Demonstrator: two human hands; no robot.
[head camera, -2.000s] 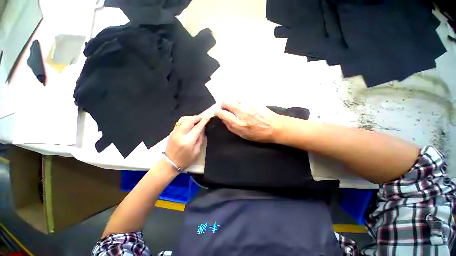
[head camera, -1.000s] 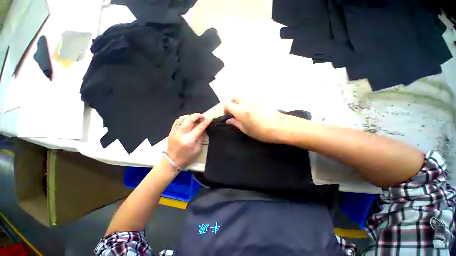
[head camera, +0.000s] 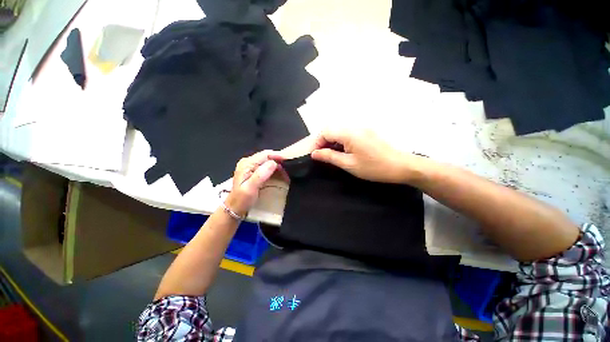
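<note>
A black panel lies at the table's near edge and reaches the dark apron. My left hand pinches the panel's upper left corner between thumb and fingers. My right hand holds the folded top edge just to the right, fingertips bent over it. A narrow strip of the edge shows between the two hands. The panel's upper right part is hidden under my right hand and forearm.
A left pile of black panels lies beyond my left hand. A right pile of panels is at the far right. A teardrop-shaped black piece and a grey square lie at left. A cardboard box and blue bins are below.
The view has shifted, so the table's things sit further right in it. My hands have moved slightly apart along the top edge, and my right fingers have changed their grip on it.
</note>
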